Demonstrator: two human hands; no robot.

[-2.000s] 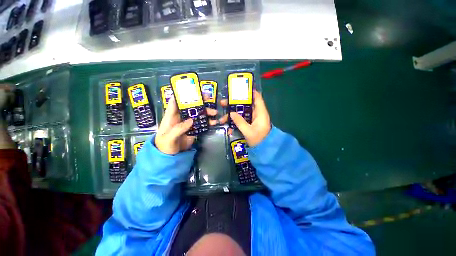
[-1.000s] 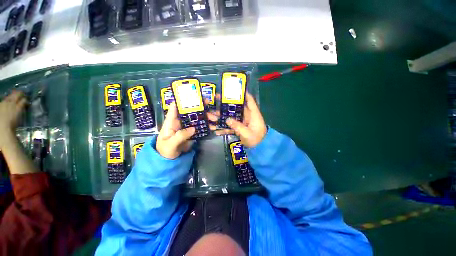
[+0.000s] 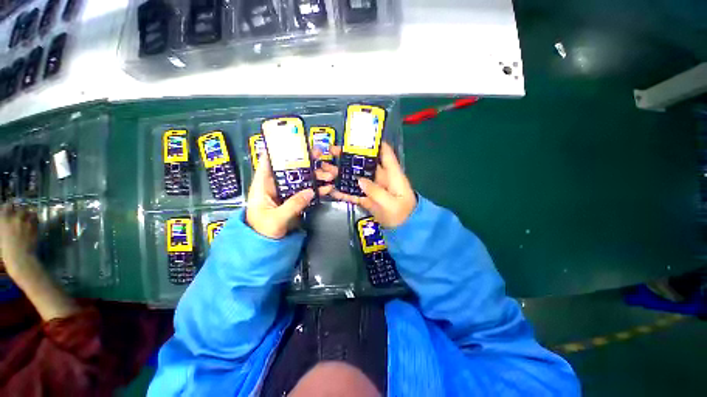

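Note:
My left hand point(image 3: 273, 203) holds a yellow-framed keypad phone point(image 3: 287, 147) upright above the tray, its screen lit white, my thumb on the lower right keys. My right hand point(image 3: 387, 190) holds another keypad phone point(image 3: 362, 132) beside it, screen also lit white, thumb on its lower keys. Beneath them lies a clear blister tray point(image 3: 329, 252) with several yellow-framed phones face up, such as one at the upper left point(image 3: 177, 161) and one at the lower right point(image 3: 377, 250). My hands and sleeves hide parts of the tray and some phones.
A white board point(image 3: 457, 54) beyond carries a second clear tray point(image 3: 263, 48) of black phones. A red marker pen point(image 3: 440, 111) lies right of my tray. At the left, another person's hand point(image 3: 17, 236) is over a clear tray point(image 3: 85, 233). A pale bracket point(image 3: 678, 89) stands far right.
Both held phones have shifted slightly, and my thumbs have moved over the keys. The other person's hand has moved down along the left tray, where a small white piece now shows.

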